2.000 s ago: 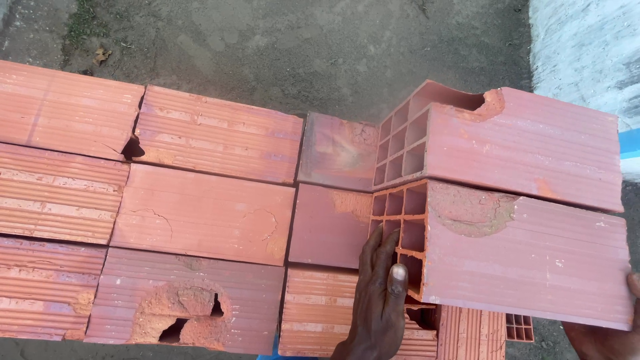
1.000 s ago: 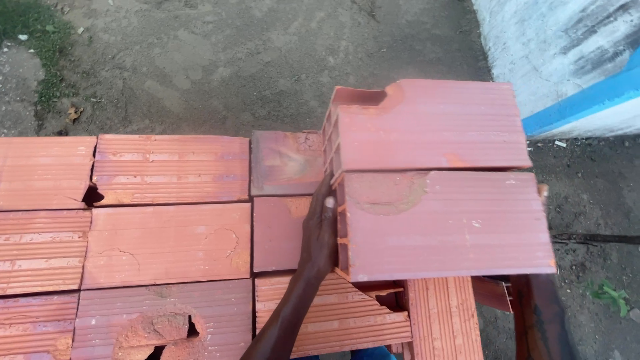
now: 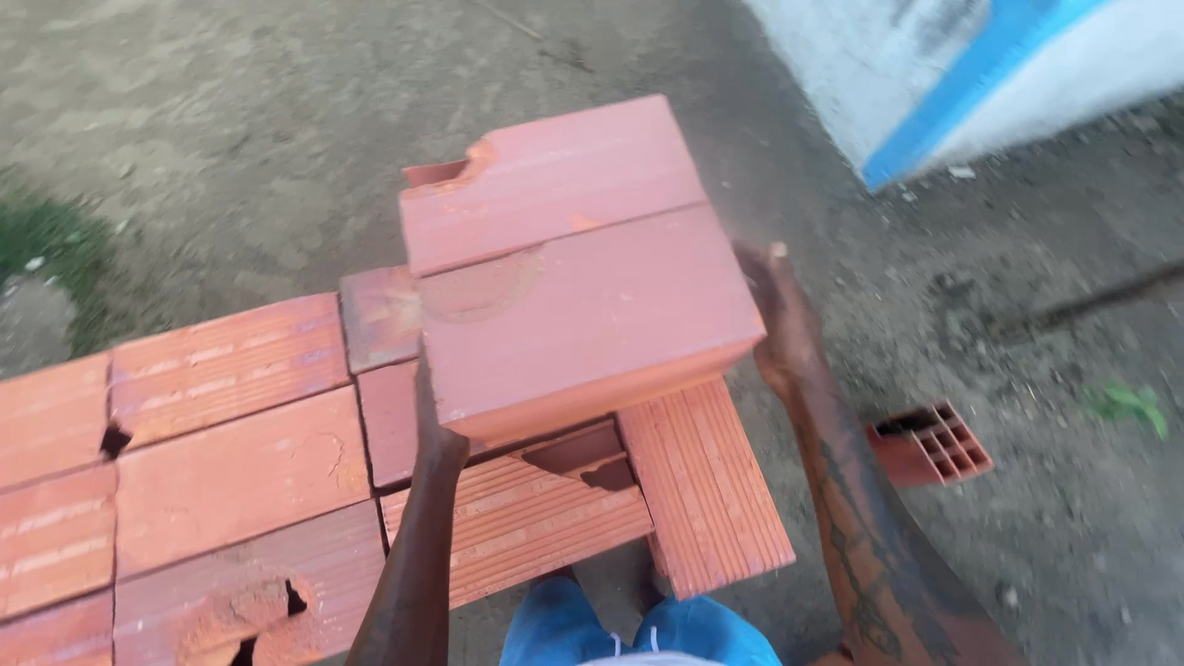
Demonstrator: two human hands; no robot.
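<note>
Two hollow clay bricks lie side by side over the right part of the brick stack, the far one [image 3: 573, 180] with a broken corner, the near one [image 3: 592, 305] with a rough patch. My left hand [image 3: 439, 416] presses on their left end, its fingers mostly hidden. At the right end of the pair is my right hand [image 3: 772, 305], thumb raised. Between both hands the two bricks are held together. Below them are a ribbed brick with a broken side [image 3: 546, 527] and a ribbed brick set crosswise [image 3: 708, 490].
Rows of hollow bricks [image 3: 240, 481], some chipped or holed, extend to the left. A broken hollow brick [image 3: 934, 444] lies on the ground at right. A white wall with a blue band [image 3: 934, 92] stands at upper right. My legs in blue trousers [image 3: 555, 629] are close to the stack.
My right hand, at the lower right edge two seconds ago, is now at the pair's right end. The pair has shifted and turned relative to the stack. The view has swung noticeably.
</note>
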